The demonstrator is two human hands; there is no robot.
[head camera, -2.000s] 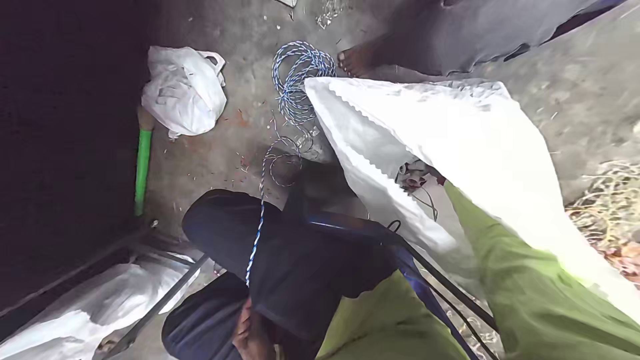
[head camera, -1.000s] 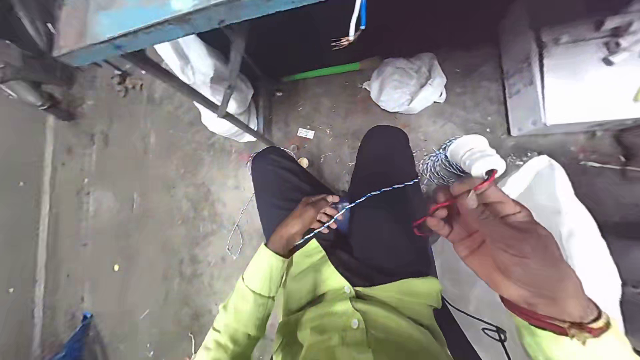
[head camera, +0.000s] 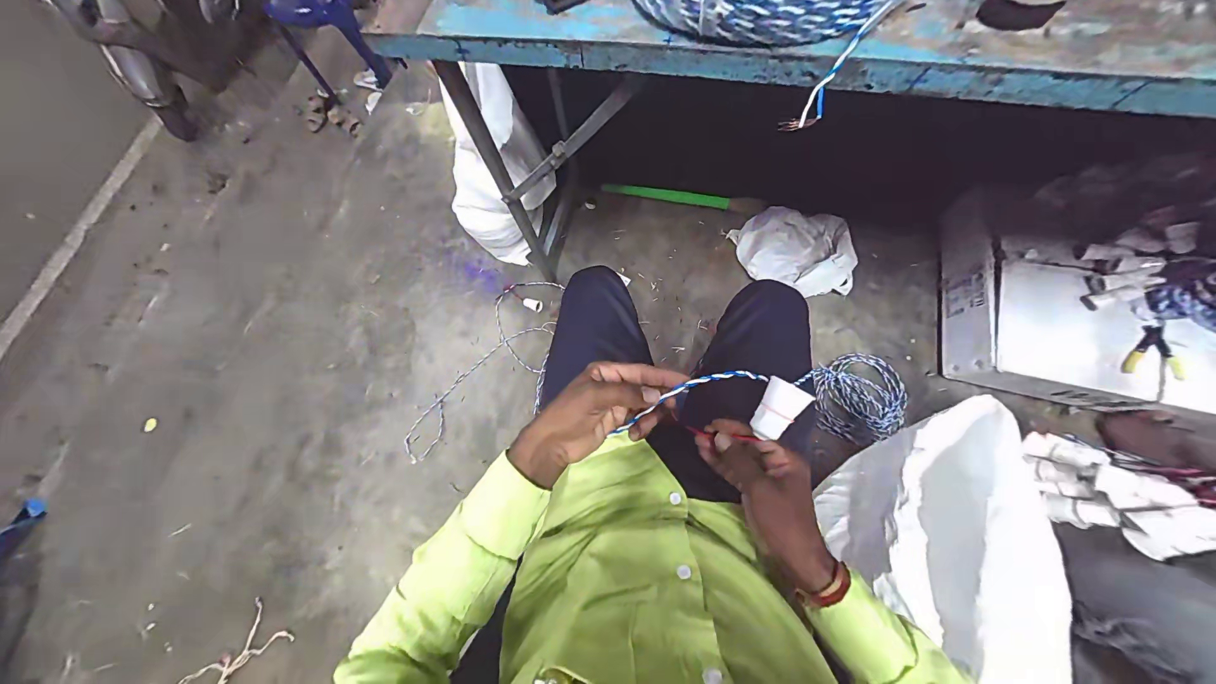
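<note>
My left hand (head camera: 603, 408) is closed around a blue-and-white twisted electrical wire (head camera: 712, 377) above my lap. The wire arches right to a white plastic holder, perhaps a lamp holder (head camera: 782, 408), which hangs over my right knee. Just below that holder, my right hand (head camera: 750, 456) pinches a thin red wire (head camera: 703, 431) between thumb and fingers. A coil of the same twisted wire (head camera: 860, 397) lies beyond my right knee. On the floor at the left, more wire (head camera: 442, 404) loops out to a small white fitting (head camera: 532, 304).
A blue-edged table (head camera: 912, 81) holds a large wire coil (head camera: 760, 19). Below are a green-handled tool (head camera: 670, 196) and a white plastic bag (head camera: 796, 249). At right stand a carton (head camera: 969, 294) with yellow-handled pliers (head camera: 1152, 351), a white sack (head camera: 950, 513) and several white holders (head camera: 1111, 484).
The view has swung widely. Since one second ago, my right hand has come in from the right toward my left hand, and the white holder now hangs over my right knee.
</note>
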